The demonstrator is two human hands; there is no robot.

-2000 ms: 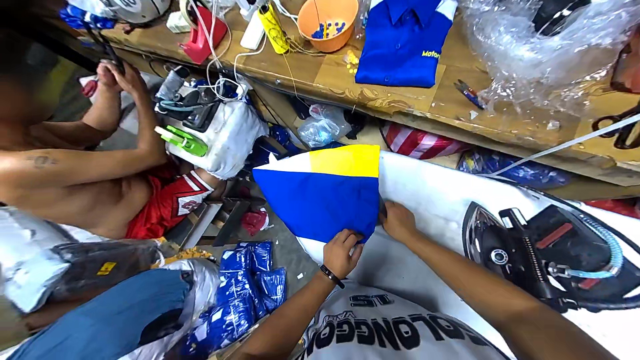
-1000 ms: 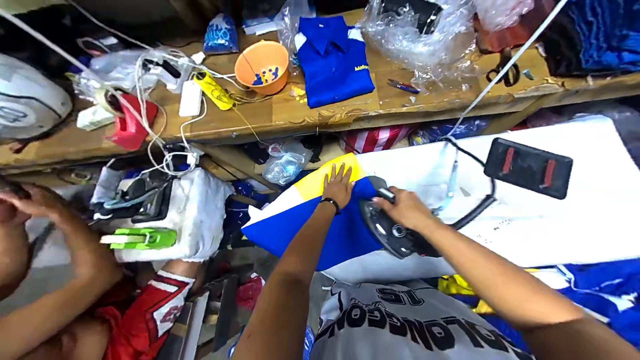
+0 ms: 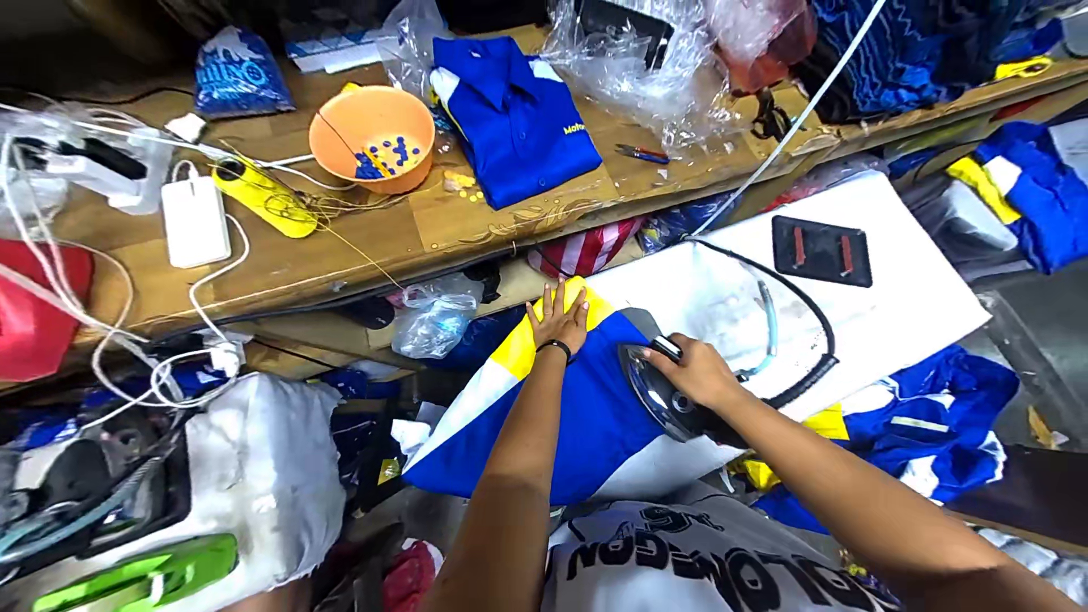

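A blue, yellow and white fabric piece (image 3: 586,408) lies on the white ironing board (image 3: 901,340). My left hand (image 3: 559,325) rests flat on its yellow part, fingers spread, holding nothing. My right hand (image 3: 699,371) grips the handle of an electric iron (image 3: 659,395), whose soleplate is down on the blue fabric near its right edge. The iron's dark cord and a pale blue hose run off to the right. Farther right on the board lies a black iron rest (image 3: 821,251) with red strips.
Beyond the board, a wooden table (image 3: 357,263) holds an orange bowl (image 3: 372,140) of buttons, a folded blue shirt (image 3: 514,119), snips (image 3: 643,154) and a yellow thread cone (image 3: 265,197). Blue garments (image 3: 935,416) lie at right. A padded white surface (image 3: 263,467) stands at left.
Two seconds ago both hands were at the fabric's edge and the iron stood on its rest. My right hand has since taken the iron onto the fabric. The view has swung right.
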